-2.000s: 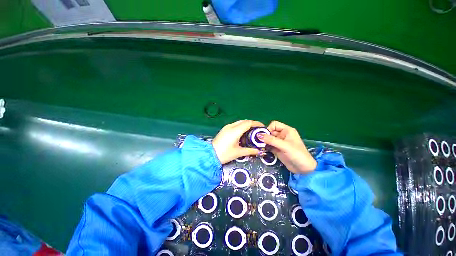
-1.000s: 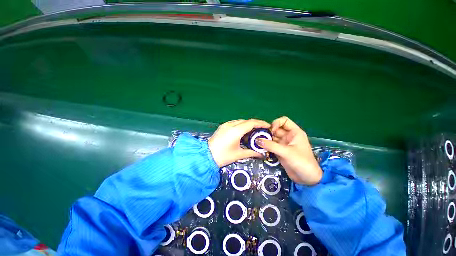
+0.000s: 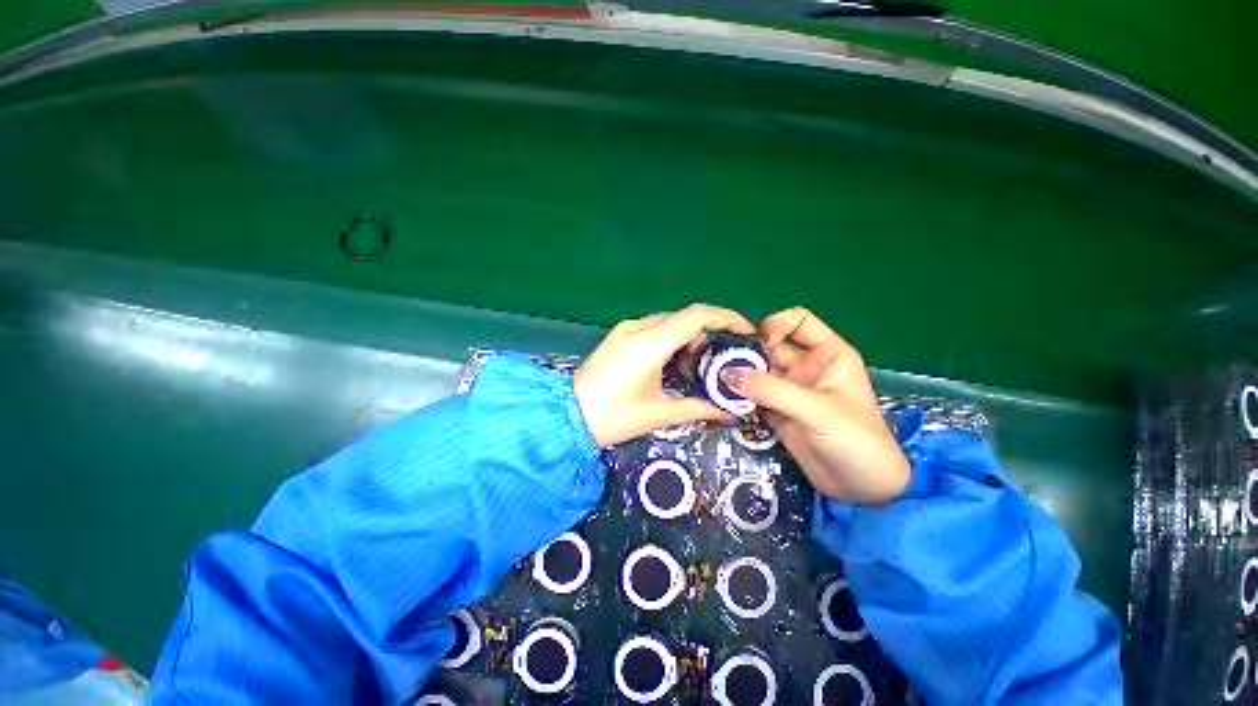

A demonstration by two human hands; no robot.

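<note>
A joined ring unit [image 3: 716,361], a white-faced ring in a dark rim, is held above the top edge of the parts tray. My left hand [image 3: 654,377] grips its dark rim from the left, fingers over the top and thumb below. My right hand [image 3: 828,407] presses its thumb on the white face, with its other fingers behind the right side. The clear parts tray [image 3: 702,462] lies under my forearms with rows of white-faced rings [image 3: 651,577] and small brown-orange bits between them. My sleeves hide part of the tray.
A thin black ring [image 3: 364,237] lies on the green belt at upper left. Stacked trays [image 3: 1173,483] with white rings stand at the right edge. A metal rail [image 3: 773,53] curves across the top. Another blue sleeve or cloth [image 3: 48,648] shows at lower left.
The black ring on the belt has shifted left in view. The blue cloth, bottle and most of the paper have left the top of the picture. Both hands still hold the ring unit, which has turned slightly.
</note>
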